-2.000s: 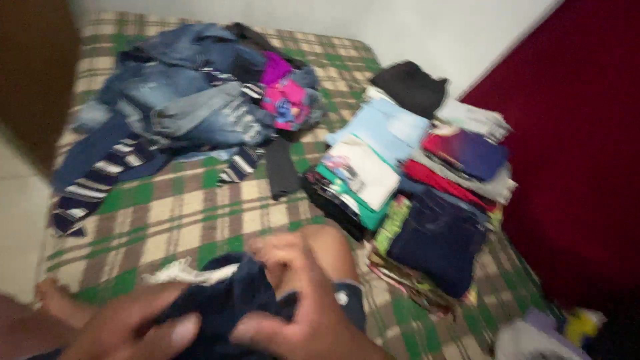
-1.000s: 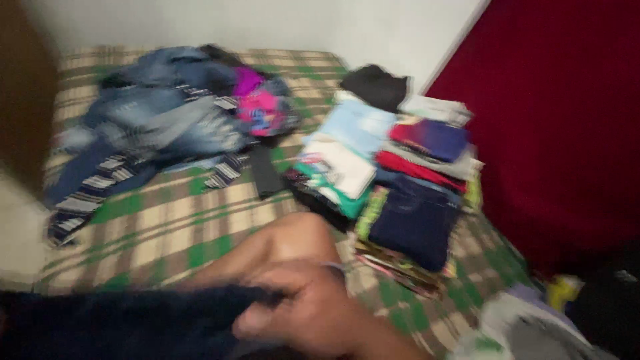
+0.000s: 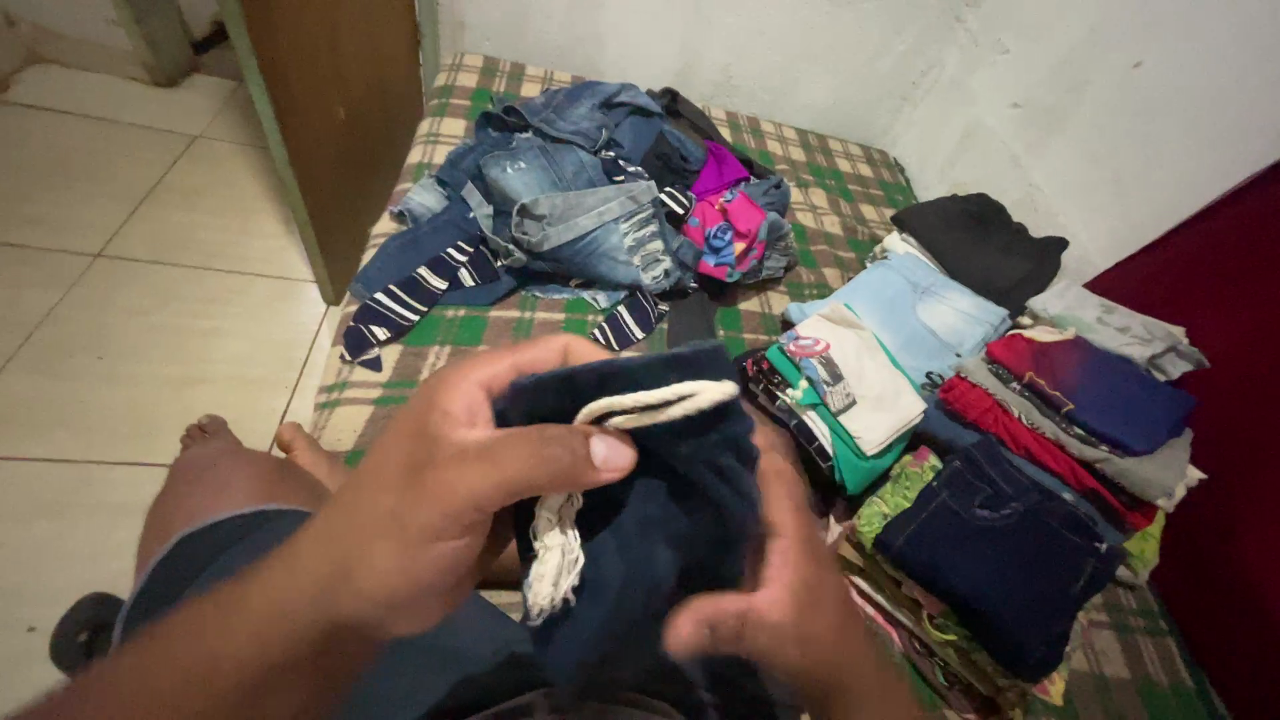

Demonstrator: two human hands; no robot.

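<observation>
A folded dark navy garment (image 3: 650,500) with a cream drawstring (image 3: 655,402) is held up over my lap. My left hand (image 3: 450,490) grips its left side, thumb across the front beside the cord. The frayed end of the cord (image 3: 555,555) hangs below that thumb. My right hand (image 3: 775,580) is at the garment's right edge, its fingers partly hidden behind the cloth and its thumb apart from them; whether it grips is not clear. Beyond my hands lies a loose heap of denim clothes (image 3: 560,200) with a pink printed garment (image 3: 725,230).
Folded clothes stand in stacks at the right of the plaid-covered bed (image 3: 450,340), among them a white printed shirt (image 3: 860,380), dark jeans (image 3: 1000,555) and a black garment (image 3: 985,245). A brown door (image 3: 335,120) stands at the left over a tiled floor (image 3: 190,290). A dark red curtain (image 3: 1220,480) hangs at the right.
The navy cloth, spread wide to the left a second ago, is now a small folded bundle held higher. My left hand has come into view on it. The view has shifted left.
</observation>
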